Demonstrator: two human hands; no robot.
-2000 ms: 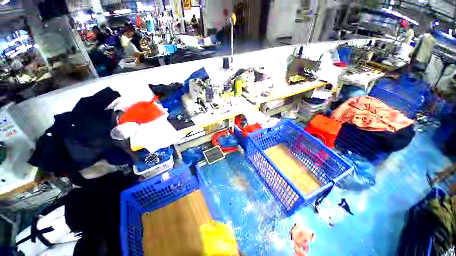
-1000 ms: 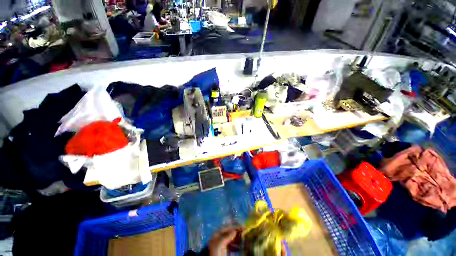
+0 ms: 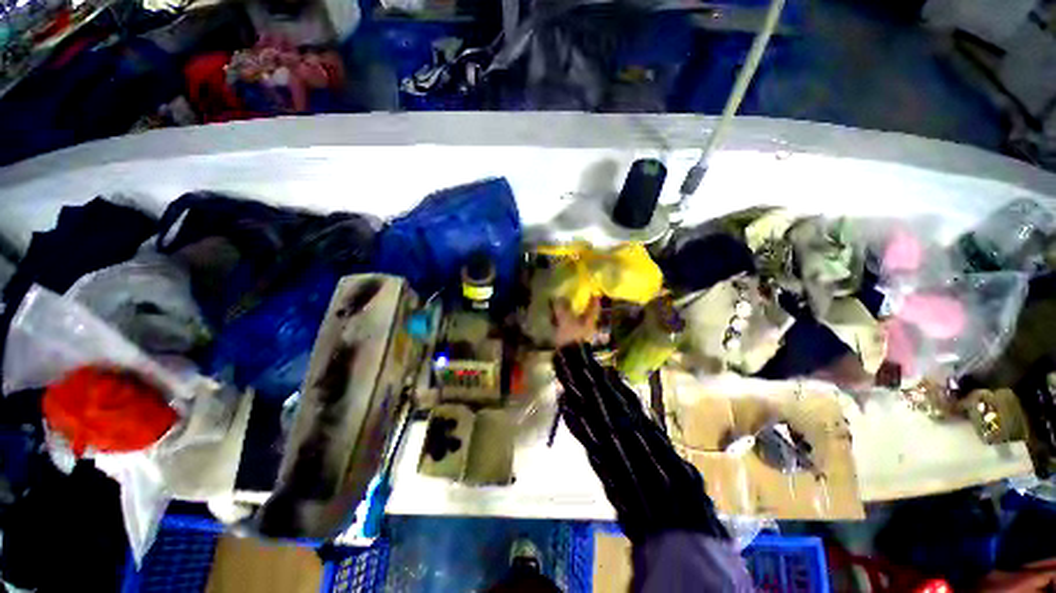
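My right hand (image 3: 576, 322) reaches across the bench from the bottom edge in a dark striped sleeve. Its fingers are at a crumpled yellow plastic bag (image 3: 623, 273) and appear to grip its lower left part; the fingertips are blurred. The bag is at the back of the bench, in front of the black thread cone (image 3: 640, 193). My left hand is not in view.
The sewing machine head (image 3: 336, 405) stands left of my arm, with a keypad (image 3: 466, 376) and a black bottle (image 3: 477, 282) beside it. A blue bag (image 3: 457, 238) lies behind. Cardboard (image 3: 753, 481) and cloth (image 3: 718, 330) lie right. A red bundle (image 3: 107, 408) is far left.
The view has moved closer to the bench and tips down onto it. The yellow bag has gone from above the blue crates to the back of the bench, with my right hand at it.
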